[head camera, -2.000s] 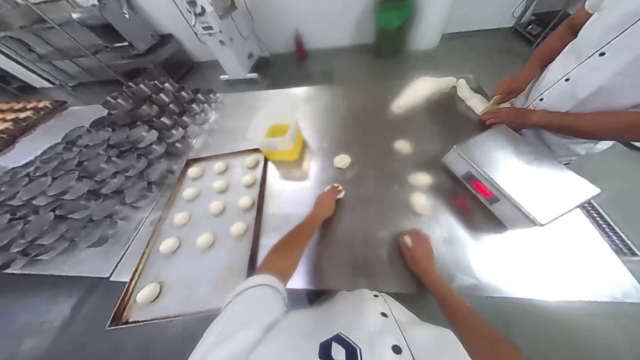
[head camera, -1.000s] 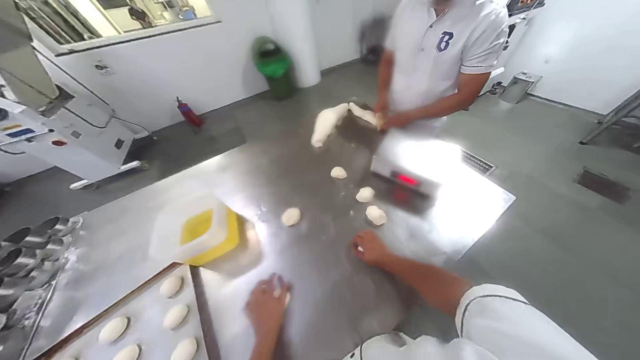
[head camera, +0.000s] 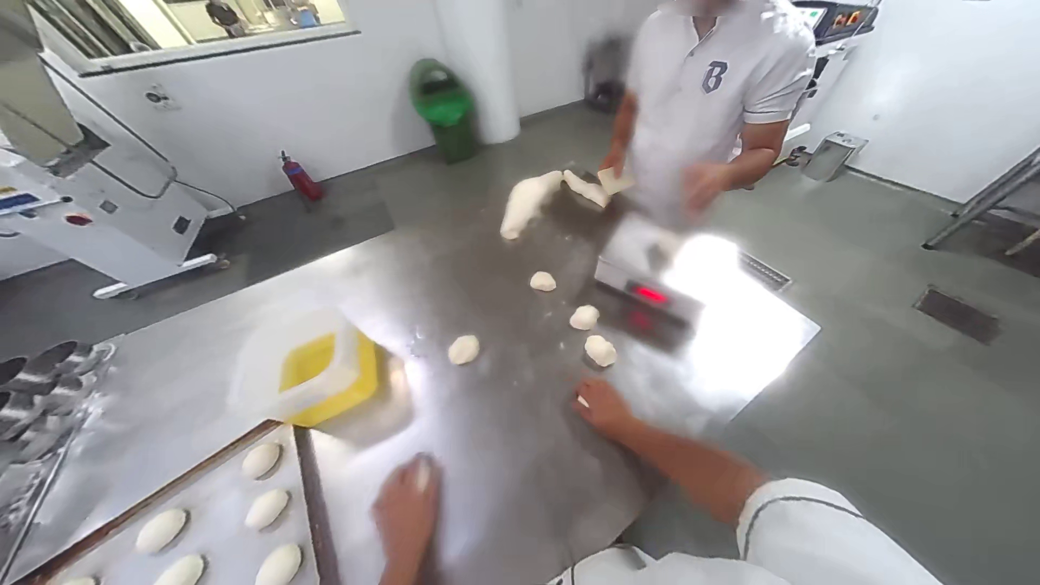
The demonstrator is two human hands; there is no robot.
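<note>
My left hand (head camera: 409, 504) is curled low over the steel table (head camera: 504, 455), just right of the tray, with a bit of pale dough showing at its fingers. Around another piece, mostly hidden, curls my right hand (head camera: 603, 406), on the table below two dough pieces (head camera: 600, 350). A single dough ball (head camera: 464, 349) lies between the hands, farther off. One more dough piece (head camera: 543, 281) rests beyond it. On the baking tray (head camera: 313, 496) at lower left sit several oval dough balls (head camera: 266, 509).
A yellow tub with a whitish rim (head camera: 337, 390) stands behind the tray. A digital scale (head camera: 642, 268) with a red display is at the right. Beyond it a co-worker holds a scraper (head camera: 615, 180) beside a large dough mass (head camera: 528, 203). Metal moulds (head camera: 49, 390) lie far left.
The view has swung widely up and to the right. The co-worker's one hand has moved from the dough toward the scale. My hands remain low on the table.
</note>
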